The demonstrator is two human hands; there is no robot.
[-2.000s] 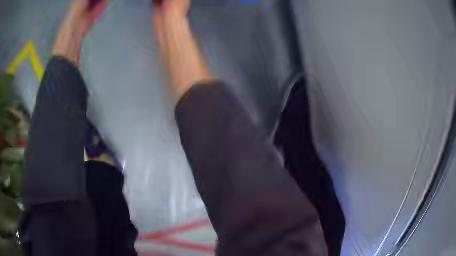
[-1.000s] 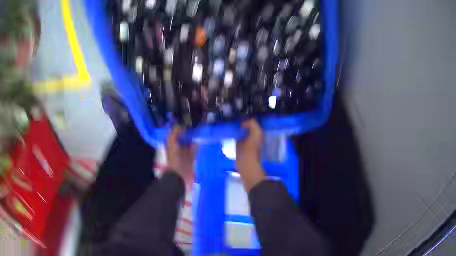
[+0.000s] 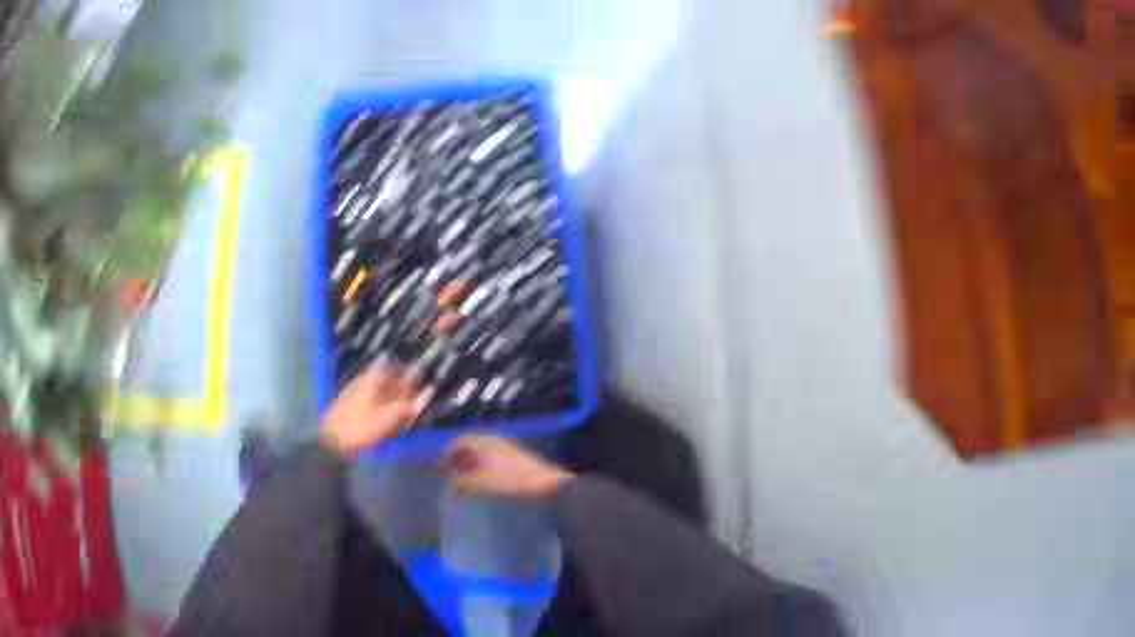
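A blue plastic bin point(image 3: 583, 299) stands in front of me, full of small black parts point(image 3: 461, 237) with light marks and a few orange spots. The picture is blurred. My left hand point(image 3: 377, 408) is at the near left rim with its fingers spread over the parts; I see nothing held in it. My right hand point(image 3: 500, 469) is just below the near rim, its fingers bent; whether it grips anything is too blurred to tell.
Blue plastic pallet bars point(image 3: 498, 585) show below the bin. A yellow floor line point(image 3: 227, 286) runs at left. A red object point(image 3: 56, 535) is at lower left, green blurred shapes above it. Orange-tinted machine windows point(image 3: 1008, 237) are at right.
The bin now appears smaller and farther from my head, with its whole outline in view. My hands have left their side-by-side place on the near rim. The orange windows have come into view.
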